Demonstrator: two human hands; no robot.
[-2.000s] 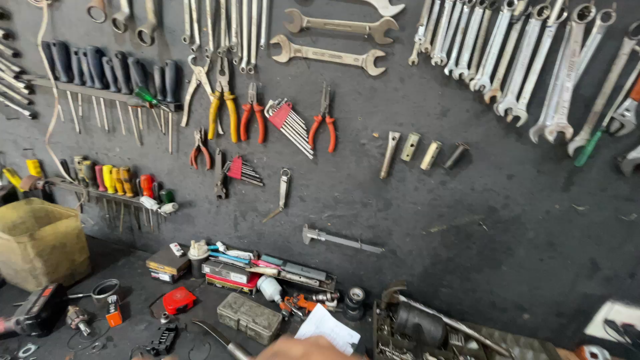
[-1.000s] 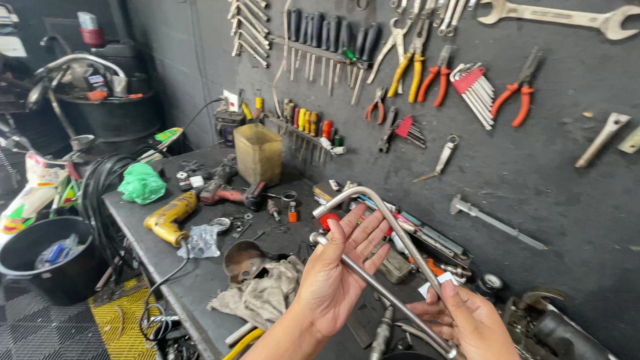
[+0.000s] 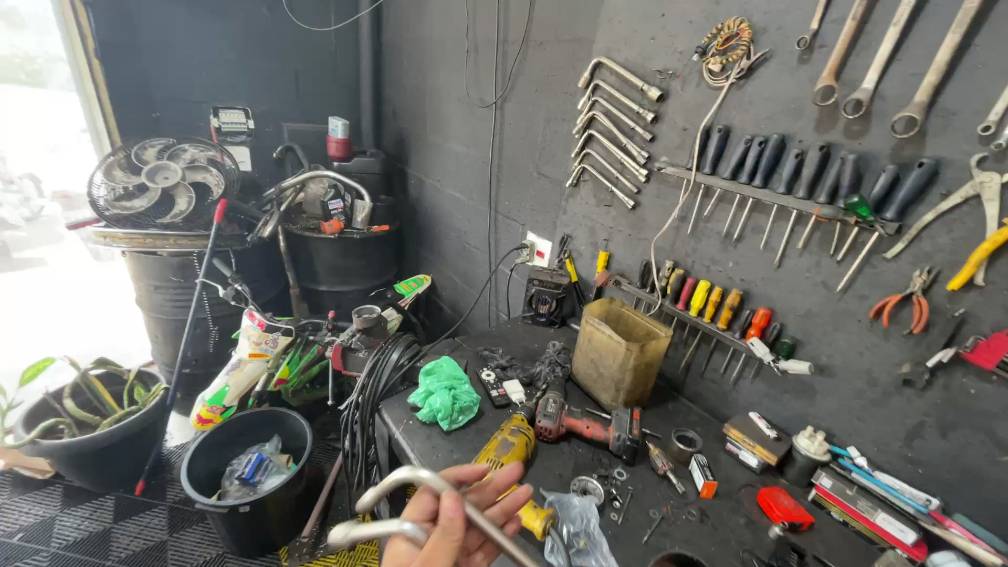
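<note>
At the bottom centre, my left hand (image 3: 465, 516) is palm up with its fingers spread a little. A bent, smooth metal rod (image 3: 409, 478) lies across it, the thumb over the rod, its curved end pointing left. Below it, a second bent metal end (image 3: 374, 533) shows beside the palm; whether both belong to one piece cannot be told. The rod's far end runs out of the bottom edge. Just behind the fingers lies a yellow corded power drill (image 3: 508, 445). My right hand is out of view.
The workbench (image 3: 417, 441) holds a green plastic bag (image 3: 445, 394), a red cordless power tool (image 3: 579, 425), a cut plastic container (image 3: 622, 354) and loose small parts. L-shaped wrenches (image 3: 614, 118) and screwdrivers (image 3: 811, 169) hang on the wall. A black bucket (image 3: 244, 480) stands left of the bench.
The view has swung far left. One second ago both hands were on the bent metal; now only my left hand shows with it, and my right hand has left the view.
</note>
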